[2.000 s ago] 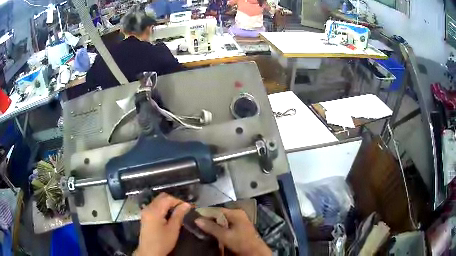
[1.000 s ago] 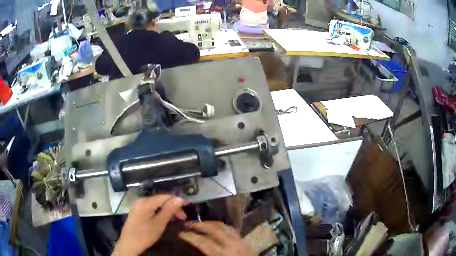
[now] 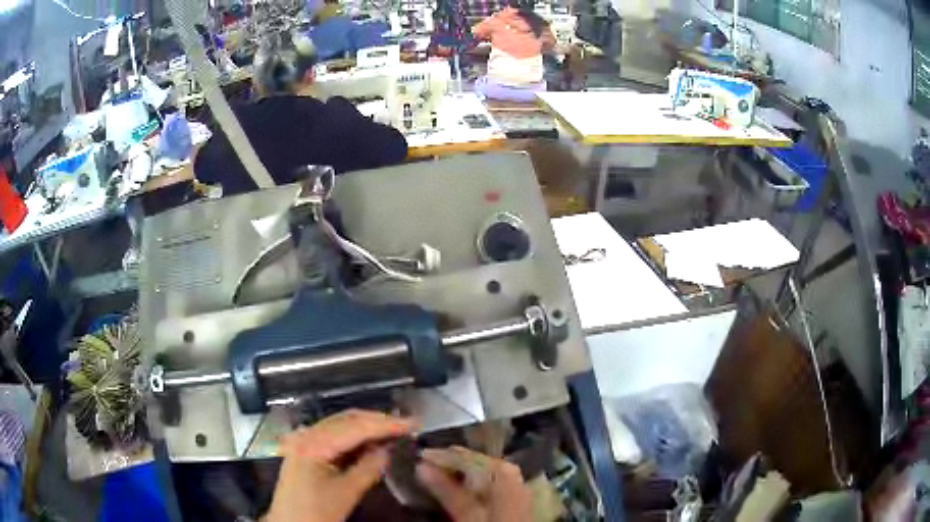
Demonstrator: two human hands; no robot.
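A small dark brown fabric piece is held between both hands just below the front edge of the tilted grey metal plate. My left hand is at its left side, fingers pinched on its upper end. My right hand grips it from the right. The fingertips are slightly blurred and partly hide the piece. Above the hands sits the dark blue clamp head with its shiny cylinder. Fabric pieces lie below and right of the plate's edge, partly hidden by my right hand.
A fanned pile of olive-brown pieces stands left, above a blue bin. A brown board and a plastic-wrapped bundle are at right. A person in dark clothing sits behind the plate. White sewing tables stand beyond.
One second ago the hands were lower over the dark cloth with spread fingers; now they pinch a small dark piece between them. The view has tilted, so the plate sits lower.
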